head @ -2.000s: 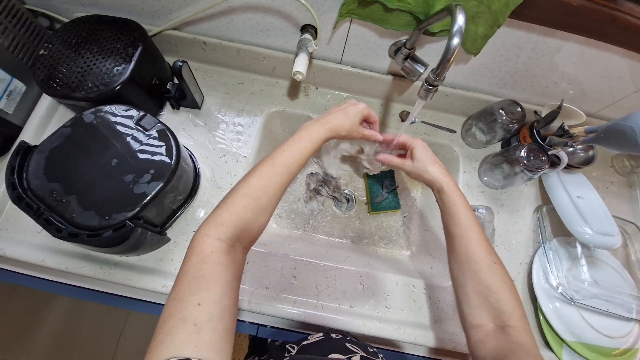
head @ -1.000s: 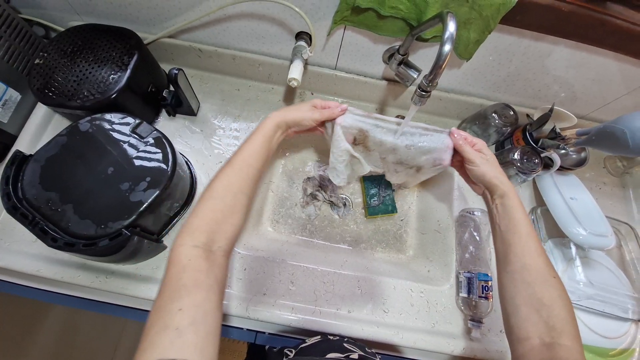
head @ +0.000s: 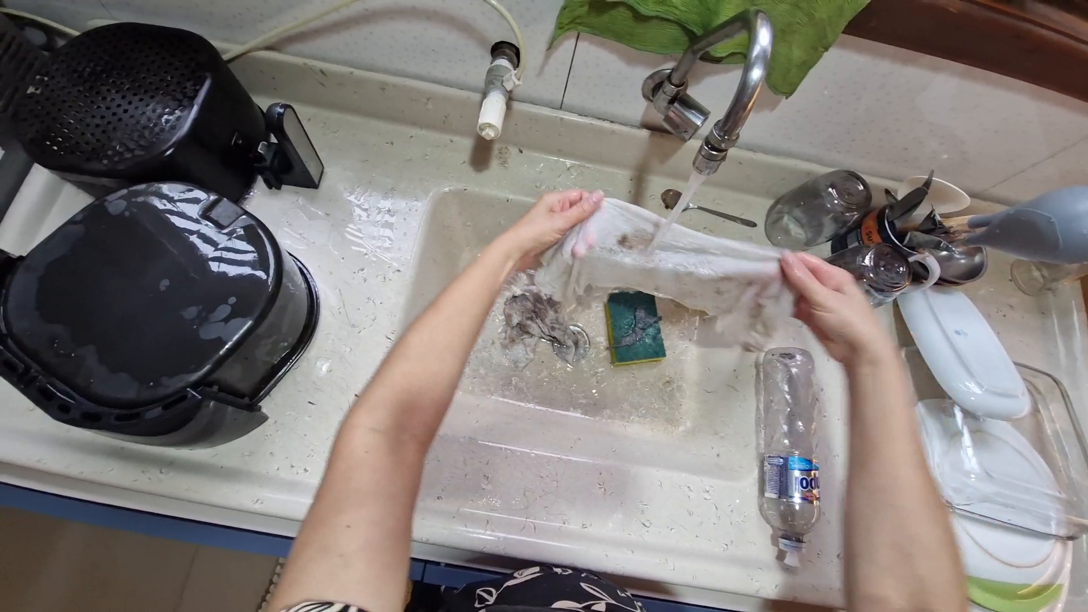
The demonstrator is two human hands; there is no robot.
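A wet, stained white cloth [head: 680, 263] is stretched between my hands over the sink [head: 722, 442]. My left hand [head: 557, 223] pinches its left upper corner, and my right hand [head: 824, 297] grips the right end. Water from the chrome faucet [head: 722, 102] runs onto the cloth's upper part. Below it in the basin, a green and yellow scouring sponge [head: 635, 327] has dark residue on top. Left of the sponge, a greyish wet clump [head: 535, 319] partly covers the metal drain [head: 575, 342].
Black air fryer parts [head: 144, 297] and a perforated basket [head: 119, 98] occupy the left counter. A clear plastic bottle [head: 790, 425] lies at the basin's right. Beyond are glass jars [head: 820, 208], utensils and white dishes [head: 965, 353]. A spoon [head: 714, 211] lies behind the basin.
Two seconds ago my hands were close together under the water; they have moved apart, spreading the cloth. The bottle at the right has come into fuller view.
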